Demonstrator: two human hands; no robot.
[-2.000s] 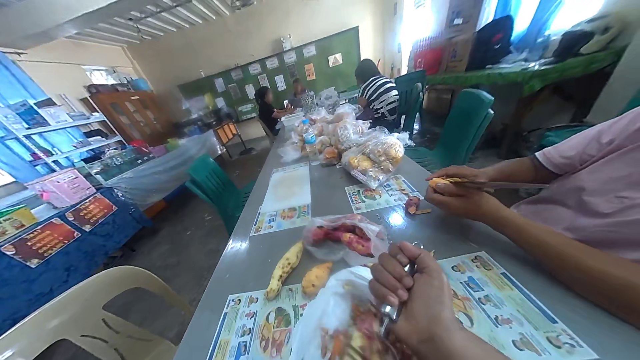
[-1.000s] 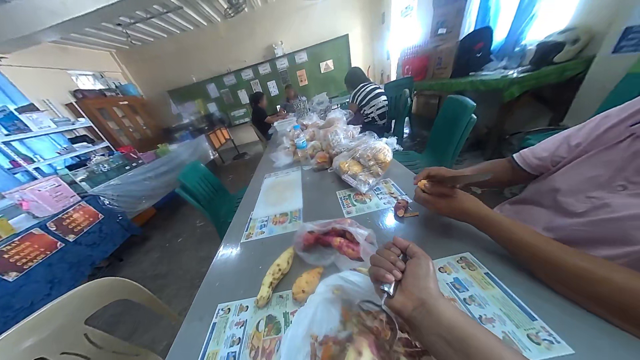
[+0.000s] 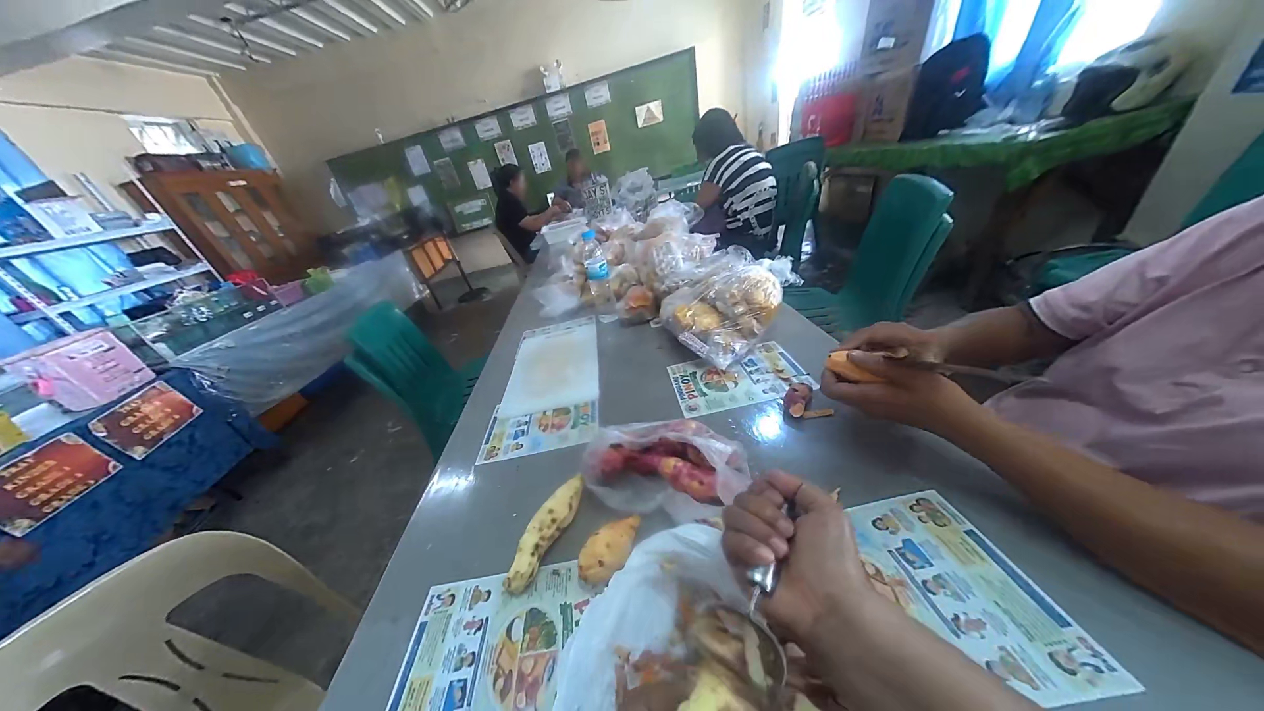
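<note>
My right hand (image 3: 790,553) is closed around the handle of a metal spoon-like utensil (image 3: 765,632), whose rounded end is over a white plastic bag (image 3: 617,612) of peelings and pale chunks. My left hand cannot be made out. Left of the bag lie a spotted yellowish root (image 3: 543,531) and a short orange sweet potato (image 3: 608,550). Just beyond my hand is a clear bag of red-purple sweet potatoes (image 3: 676,469). A co-worker's hands (image 3: 889,380) at the right hold a peeled orange sweet potato (image 3: 857,366) and a knife-like tool.
Printed sheets (image 3: 987,592) lie on the grey table (image 3: 449,513). A white board (image 3: 551,367), filled plastic bags (image 3: 726,306) and a water bottle (image 3: 594,267) stand farther along. A beige chair (image 3: 188,583) is at lower left, green chairs (image 3: 410,370) flank the table, and people sit at its far end.
My right hand stays closed on the utensil, whose rounded end has come into view above the bag. The co-worker's hands remain around the sweet potato. The view has shifted slightly.
</note>
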